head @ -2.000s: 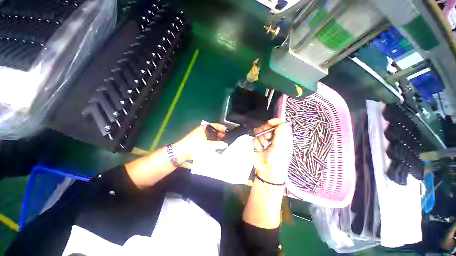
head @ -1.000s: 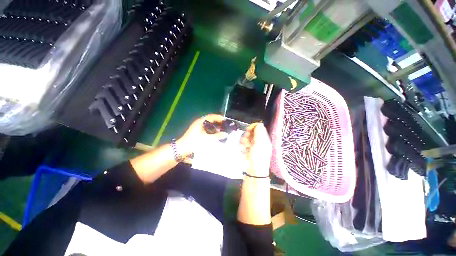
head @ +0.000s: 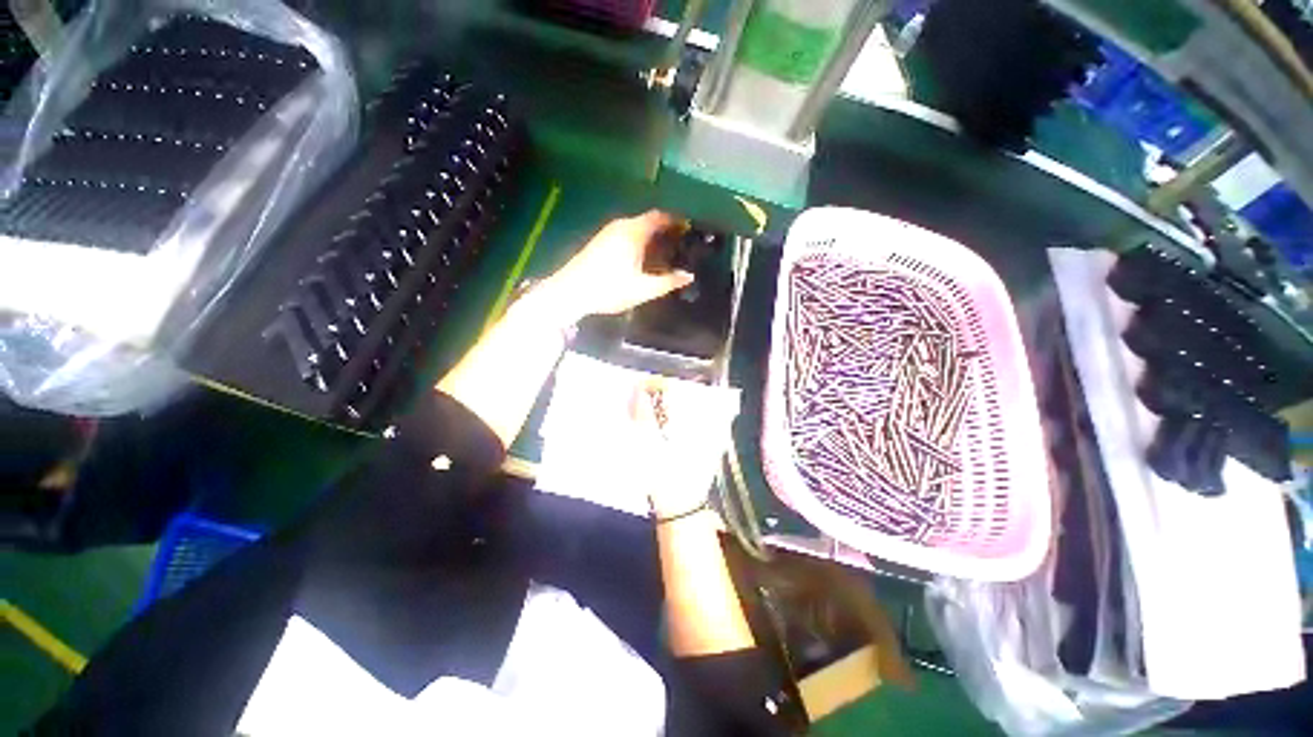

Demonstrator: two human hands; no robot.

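My left hand (head: pixel 612 271) is at the press fixture (head: pixel 680 320), under the green-grey press head (head: pixel 737 161). Its thumb and fingers are round a dark black part (head: pixel 694 254), whose outline blends into the fixture. My right hand (head: pixel 680 444) is low over the white paper sheet (head: pixel 588 432), right of its middle. It is washed out against the paper, with curled fingers; whether it holds anything cannot be told. The pink basket (head: pixel 1025 475), full of loose metal pins (head: pixel 871 403), stands right of my hands.
At left, a black tray (head: pixel 238 324) bears rows of black parts with shiny ends, beside stacked parts in a clear bag (head: pixel 339 123). At right, more black parts stand by a white interleaf sheet (head: pixel 1202 590). An open cardboard box (head: pixel 842 681) and blue crate (head: pixel 195 554) are below.
My hands have separated. The left has moved forward with the black part to the fixture; the right has lowered onto the paper. The view has shifted, with the press head now further left.
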